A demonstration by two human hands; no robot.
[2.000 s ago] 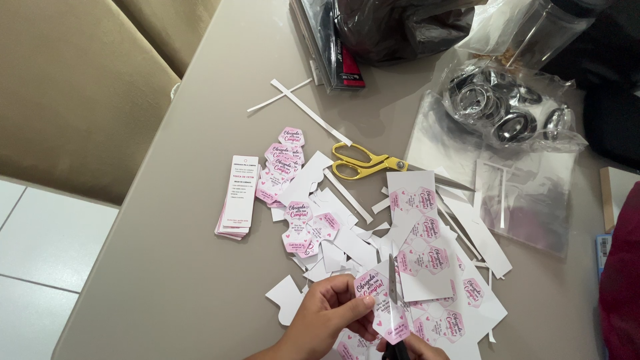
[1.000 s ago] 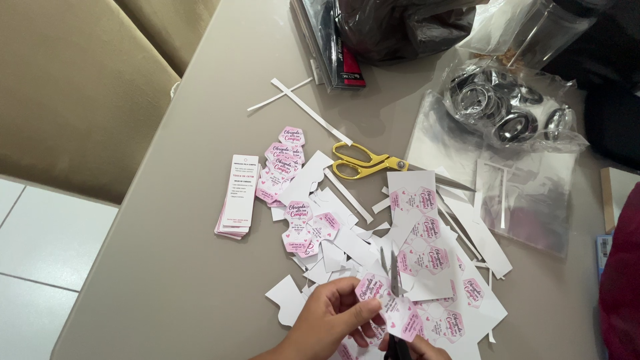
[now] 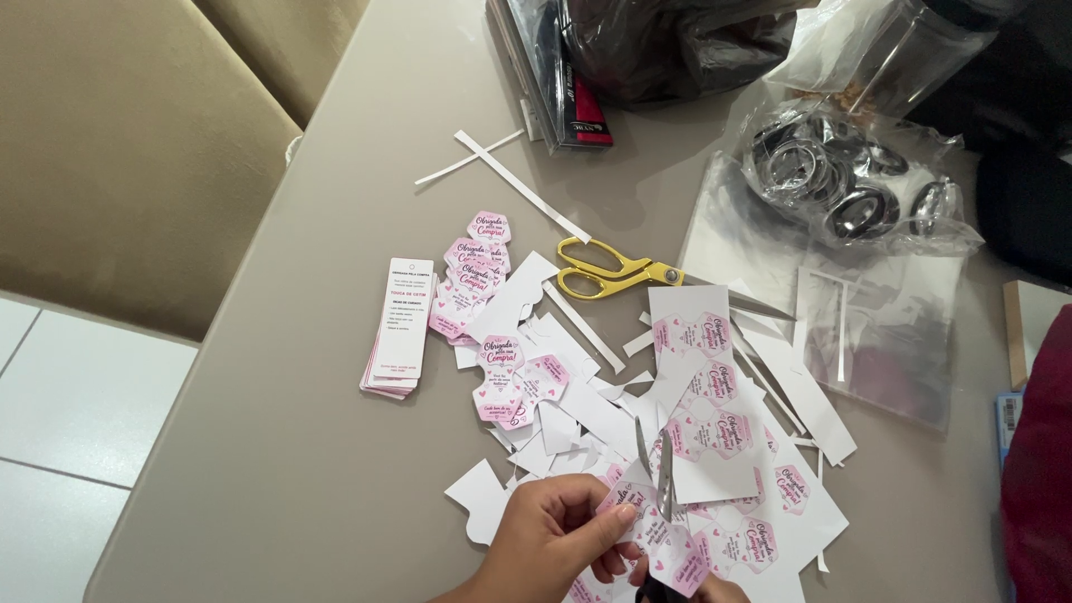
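Observation:
Between thumb and fingers, my left hand (image 3: pixel 569 528) holds a pink printed paper tag (image 3: pixel 657 536). My right hand (image 3: pixel 712 586), mostly hidden behind the tag at the bottom edge, holds small scissors (image 3: pixel 664 477) with black handles; their blades are parted at the tag's upper edge. Beneath and around lie printed sheets (image 3: pixel 699 377) and white paper offcuts (image 3: pixel 569 419). Cut pink tags (image 3: pixel 477 276) form an overlapping pile to the upper left, beside a stack of narrow printed cards (image 3: pixel 406 318). Gold-handled scissors (image 3: pixel 620 272) rest above the papers.
A clear bag of black rings (image 3: pixel 854 176) lies at the upper right on clear plastic sleeves (image 3: pixel 888 352). A dark plastic bag (image 3: pixel 678 50) and a black and red box (image 3: pixel 578 109) stand at the top. Dark red fabric (image 3: pixel 1038 469) borders the right side.
The tag in my left hand has turned, and the small scissors' blades have shifted against its edge. The gold-handled scissors, cut tags and card stack have not moved.

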